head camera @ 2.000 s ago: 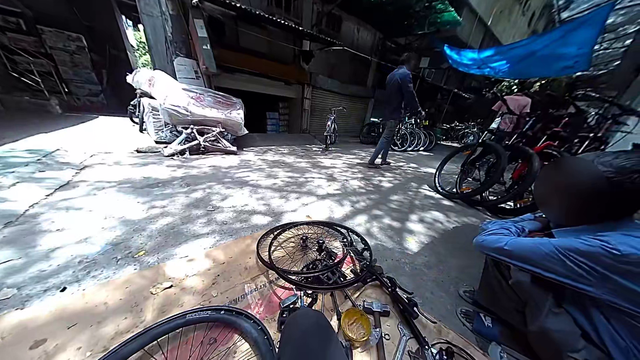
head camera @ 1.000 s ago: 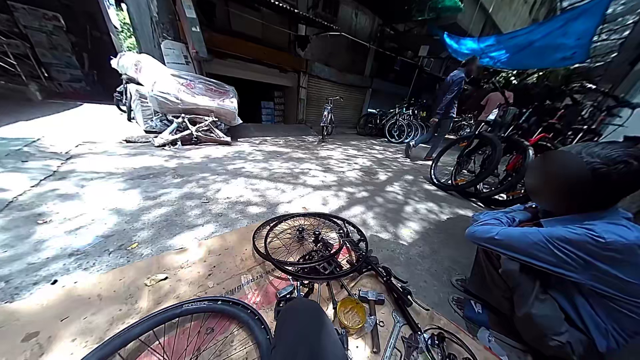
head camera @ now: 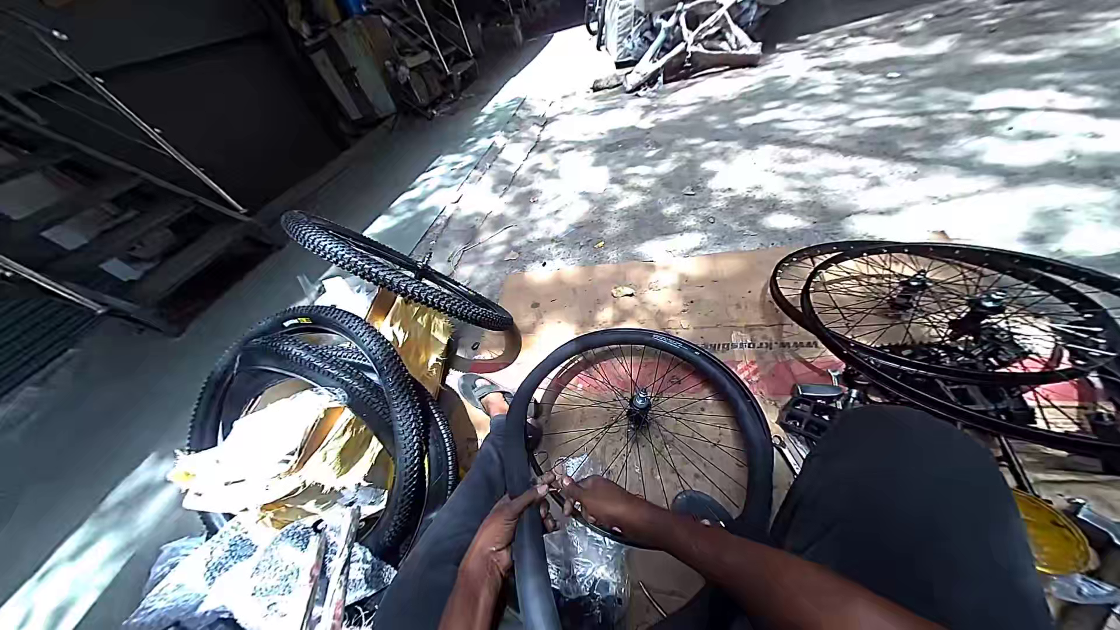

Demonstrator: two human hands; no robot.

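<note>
A spoked bicycle wheel with a black tire stands tilted between my legs, its hub facing up toward me. My left hand grips the tire's near left side, thumb over the rubber. My right hand is inside the wheel, its fingers at the rim and touching or very near my left fingertips. Whether a small part or tool is between the fingers cannot be told. Part of the tire seems to hang loose from the rim toward me. Clear plastic wrap lies below the hands.
Knobby tires with torn wrapping paper are piled at left, a knobby-tired wheel behind them. Bare spoked wheels lie at right over bicycle parts, near a pedal and a yellow bowl. Flattened cardboard covers the ground.
The view has swung far down and left. Both my hands are now in view at the black-tired wheel; neither showed before. The seated person in blue is out of view.
</note>
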